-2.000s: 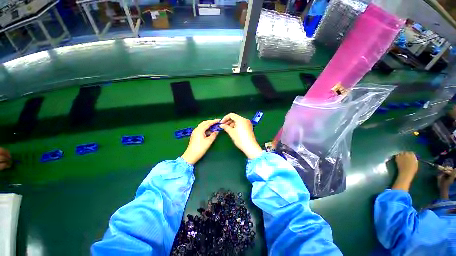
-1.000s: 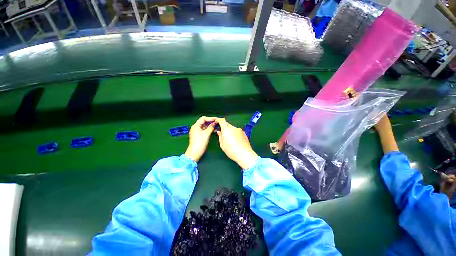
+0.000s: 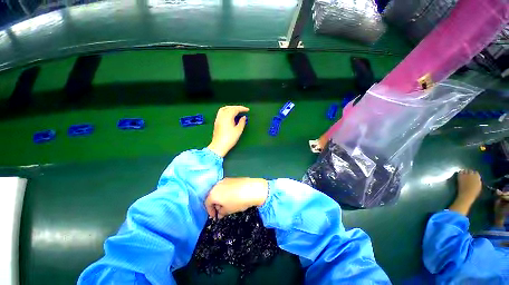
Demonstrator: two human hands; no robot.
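Observation:
My left hand (image 3: 227, 129) is over the near part of the green belt, thumb and forefinger curled around a small blue module (image 3: 240, 118), mostly hidden by the fingers. My right hand (image 3: 235, 196) is at the top edge of the pile of small black parts (image 3: 237, 242), fingertips down and pinched; a small dark part seems to show at them, but I cannot tell whether it is held. Blue modules lie in a spaced row to the left, the nearest one (image 3: 192, 120) beside my left hand. Two more (image 3: 287, 108) lie end to end to the right.
Flat black rectangles (image 3: 196, 75) lie along the belt's far side. A clear bag of black parts (image 3: 363, 172) stands at right, against a pink-wrapped post (image 3: 446, 44). A neighbour's hand (image 3: 469, 183) is at far right. A white edge (image 3: 10, 228) is at lower left.
My right hand has left my left hand and moved down to the black pile. My left hand stays over the belt. The view has tilted down. The neighbour's hand has moved out from behind the bag.

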